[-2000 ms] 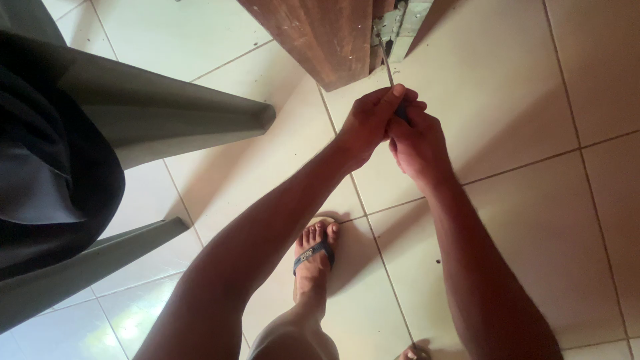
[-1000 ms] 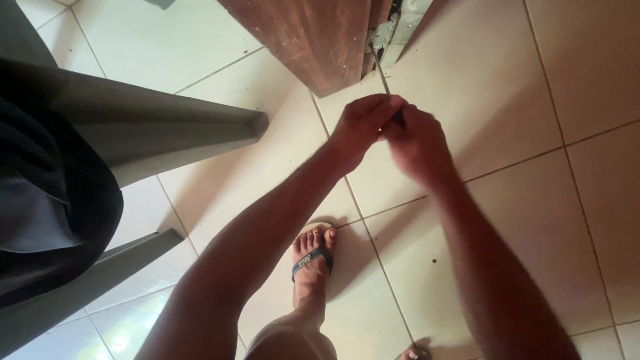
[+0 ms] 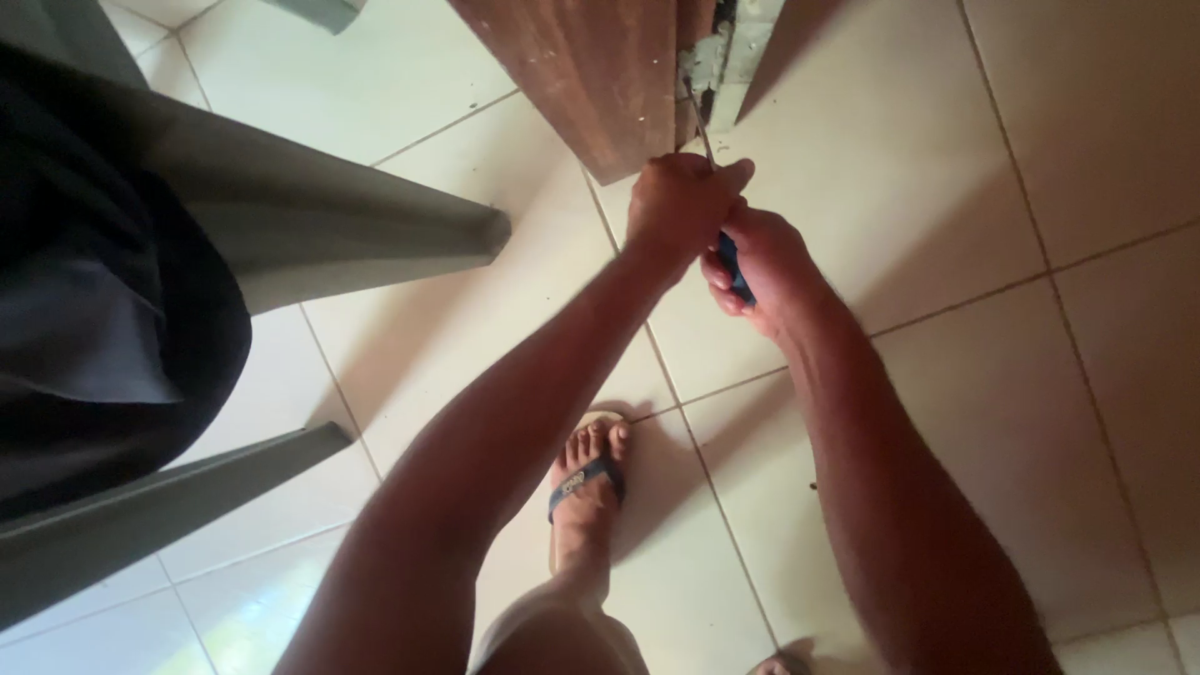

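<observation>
A screwdriver (image 3: 736,267) with a dark blue handle and thin metal shaft points up toward the end of a brown wooden piece, seemingly a door or furniture panel (image 3: 600,84). My right hand (image 3: 764,258) is closed around the handle. Just above it, my left hand (image 3: 684,206) grips the shaft near the handle, its fingers partly hiding the tool. The shaft's far end meets a pale, worn metal fitting (image 3: 708,66) beside the wood; the exact contact of the tip is too small to tell.
Grey-green plastic chair legs (image 3: 375,216) stand at the left, with dark cloth (image 3: 103,309) over them. My foot in a flip-flop (image 3: 586,478) rests on the tiled floor (image 3: 937,187) below my hands. Part of another foot (image 3: 778,664) shows at the bottom edge.
My left hand has shifted from around the handle's upper end onto the shaft. My right hand now sits lower and apart from it, showing more of the blue handle.
</observation>
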